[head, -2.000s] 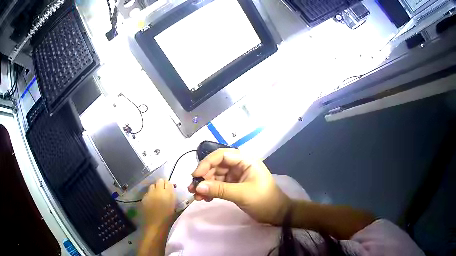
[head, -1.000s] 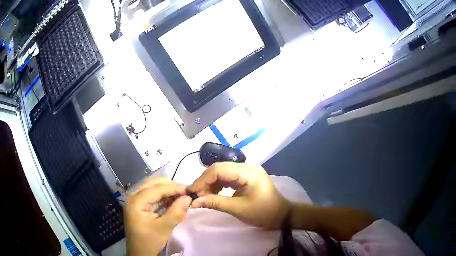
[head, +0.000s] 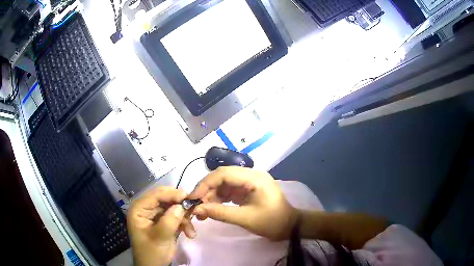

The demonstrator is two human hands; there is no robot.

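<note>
A small round part [head: 188,203], dark with a shiny silvery face, is held between the fingertips of both hands, above the wearer's lap at the deck's front edge. My left hand [head: 156,221] pinches it from the left with thumb and forefinger. My right hand [head: 244,202] pinches its dark right side with thumb and forefinger. Both hands are bare. The fingertips cover part of the small part, so its full shape is hidden.
A black mouse [head: 228,158] with a thin cable lies just beyond my right hand. A touchscreen monitor [head: 215,44] stands behind it. Black component trays [head: 73,67] are at the left, beside a grey metal plate [head: 124,158]. Another black tray [head: 332,9] is at the upper right.
My left hand has come up from the deck to meet my right hand at the small part. Since the middle frame, the part has turned and shows a shiny face.
</note>
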